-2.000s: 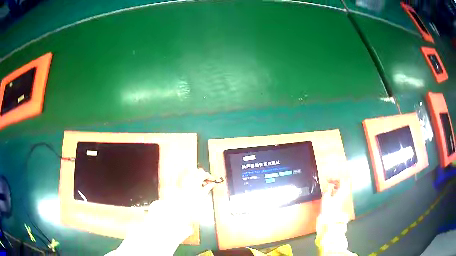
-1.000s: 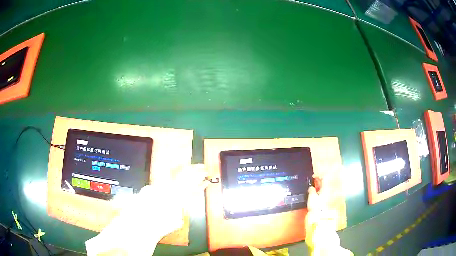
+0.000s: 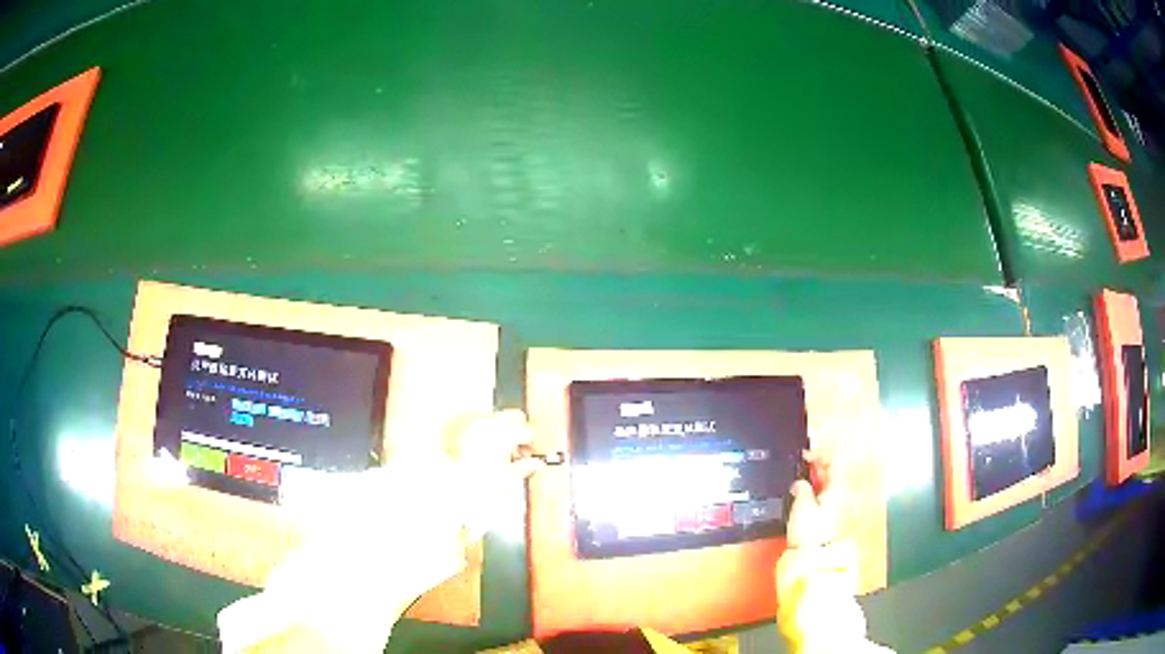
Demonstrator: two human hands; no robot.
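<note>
A dark tablet (image 3: 690, 441) with white text and a red key lies on an orange foam pad (image 3: 715, 588) at the centre. My left hand (image 3: 492, 447), washed out by glare, holds a small dark cable plug (image 3: 543, 456) just off the tablet's left edge. My right hand (image 3: 814, 511) is at the tablet's right edge, its fingertips touching or close to it; glare blurs its grip. A second tablet (image 3: 275, 396) lies on a pad (image 3: 166, 524) at the left, showing text with green and red keys. A thin black cord (image 3: 87, 311) reaches its left edge.
A third tablet (image 3: 1009, 428) lies on a pad to the right. Further tablets on orange pads lie at the far right (image 3: 1124, 383) and upper left (image 3: 26, 160). A yellow floor line (image 3: 1022, 613) shows beyond the green bench (image 3: 537, 153). Cords with pale yellow ties (image 3: 95, 586) lie lower left.
The left tablet's screen has gone from nearly blank to text and coloured keys. The right hand has moved left onto the centre tablet's edge. The left hand still holds the plug.
</note>
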